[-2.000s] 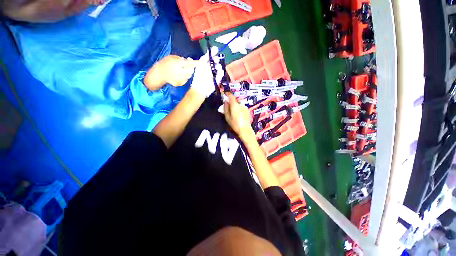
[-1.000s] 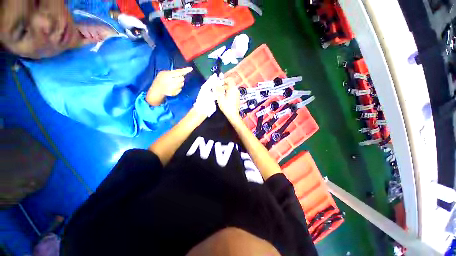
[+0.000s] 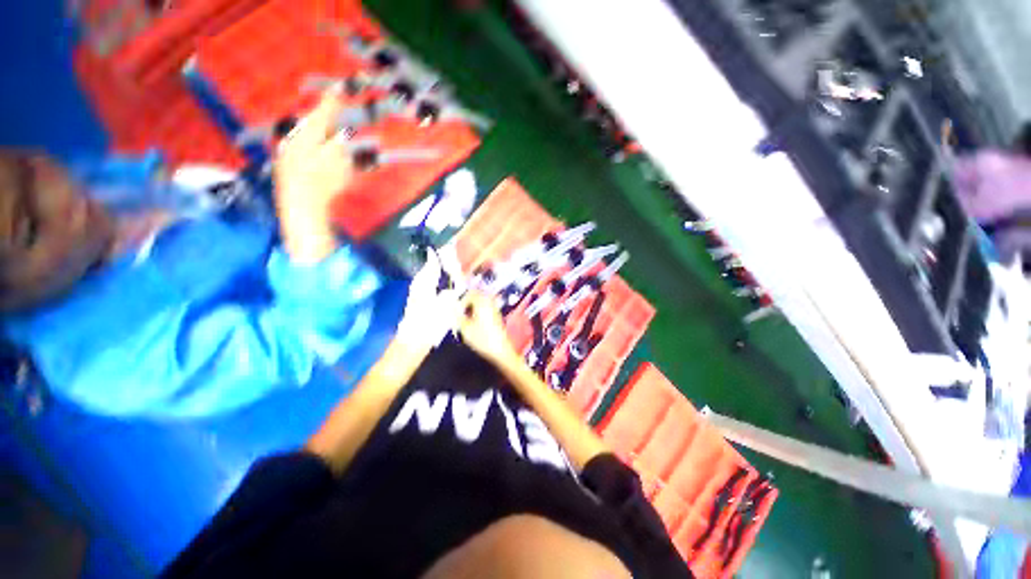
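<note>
The view is blurred. My left hand (image 3: pixel 425 305), in a white glove, is closed on a wristwatch with a black strap (image 3: pixel 419 242); a dark strap end shows above the fingers, and the watch head cannot be made out. My bare right hand (image 3: pixel 484 326) is beside it, with its fingers curled in against the held watch. Just right of my hands, an orange-red watch tray (image 3: pixel 622 322) holds several watches, some with pale straps (image 3: pixel 574 258) and some with black straps (image 3: pixel 546 339).
A person in a blue smock (image 3: pixel 215 317) reaches over another orange tray (image 3: pixel 424 181) with watches, upper left. A white bundle (image 3: pixel 456 201) lies between trays. A lower orange tray (image 3: pixel 661 435) holds black-strapped watches. A white shelf (image 3: pixel 724 170) and its support (image 3: pixel 825 458) are right.
The view has turned and shifted, so trays and shelf appear rotated. The other person's hand has moved from beside my hands to the upper-left tray. My hands have stayed together.
</note>
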